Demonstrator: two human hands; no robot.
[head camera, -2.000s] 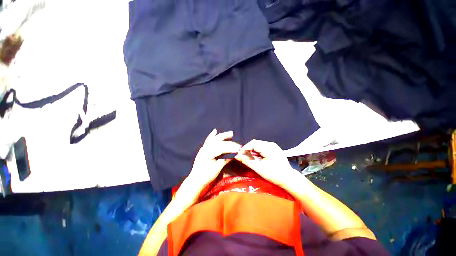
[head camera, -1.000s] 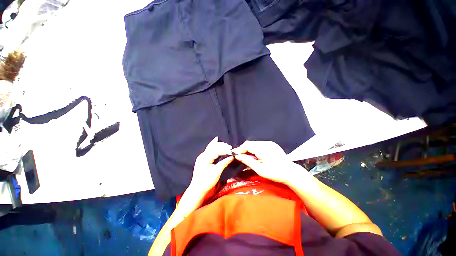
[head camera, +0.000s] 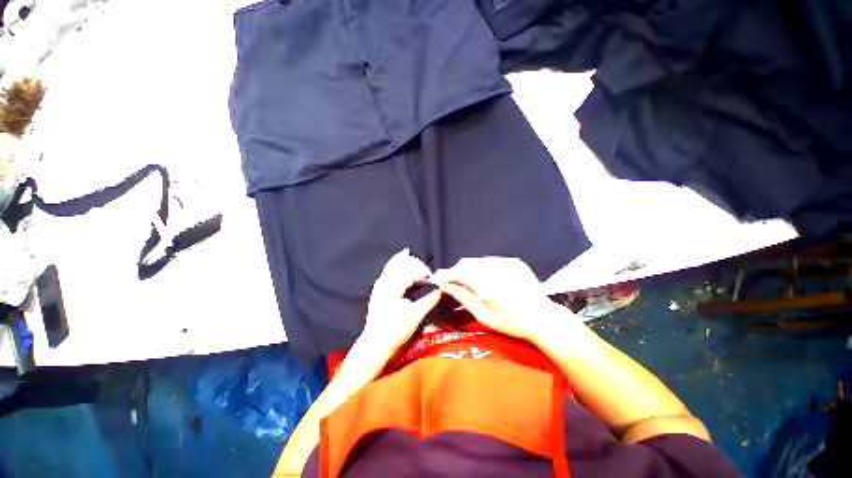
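Observation:
A dark navy garment (head camera: 327, 219) lies spread on the white table, its upper layer ending in a slanted hem across the lower layer. Its near end reaches over the table edge at my hands. My left hand (head camera: 397, 297) and my right hand (head camera: 490, 291) meet at the garment's near end, fingertips together, pinching the cloth at the central seam. Glare washes out the fingers. Whether a small tool or a thread is between the fingertips cannot be told.
A crumpled navy garment pile (head camera: 710, 112) covers the table's right side. A black cloth strip (head camera: 103, 198) curves on the white table (head camera: 187, 308) at left. A dark flat object (head camera: 52, 303) and clutter (head camera: 21, 105) lie far left. The blue floor (head camera: 205, 411) shows below.
My hands were slightly apart with some fingers raised two seconds ago; now their fingertips are together at the cloth. The garment's central seam shows further left than at first. The view has shifted slightly.

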